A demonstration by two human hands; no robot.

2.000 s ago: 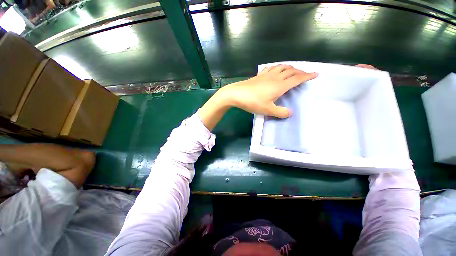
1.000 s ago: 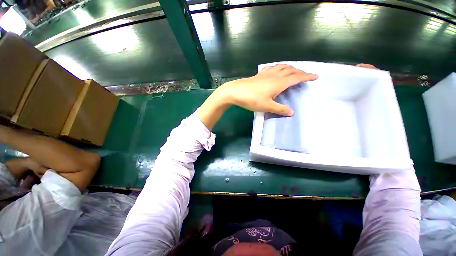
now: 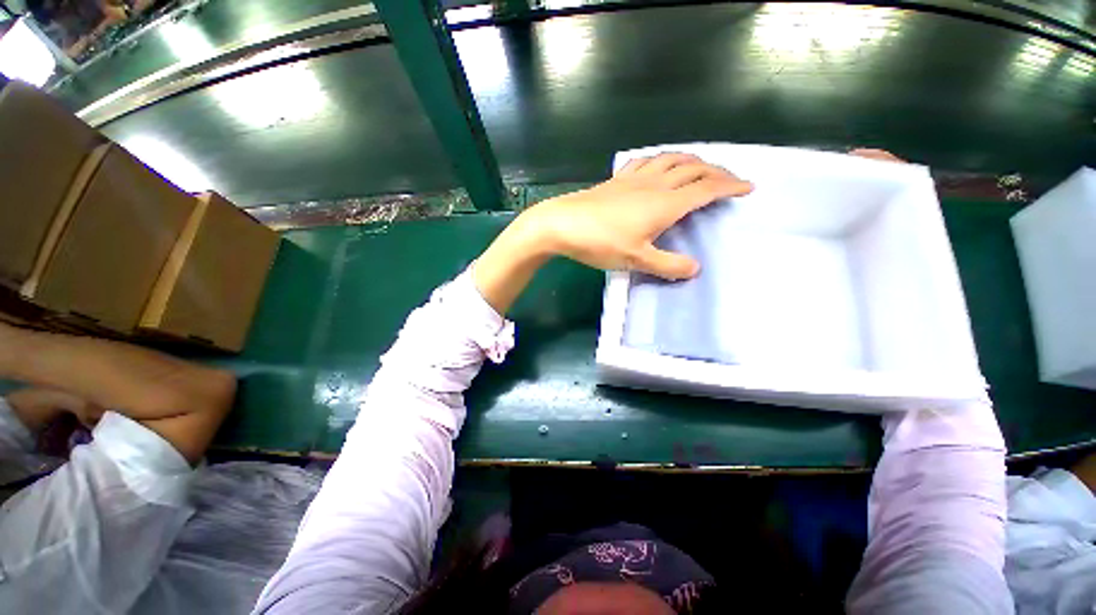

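A white foam box (image 3: 793, 387) sits on the green bench, its open side facing up and towards me. A grey-blue wrapped product (image 3: 681, 315) lies along its left end inside. My left hand (image 3: 637, 219) lies over the far left corner, fingers spread, the thumb on the product; it is not closed around anything. My right forearm goes under the box's near right corner. Only a bit of my right hand (image 3: 877, 155) shows behind the far rim, against the box; the rest is hidden.
Brown cartons (image 3: 114, 246) stand at the left. Another white block or box (image 3: 1064, 282) is at the right edge. A green post (image 3: 445, 102) rises beyond the bench, before the dark conveyor (image 3: 673, 90). A neighbour's arm (image 3: 132, 384) rests at lower left.
The neighbour's arm at the left has shifted its position on the bench. My hands and the box keep the same pose; the whole view has shifted slightly.
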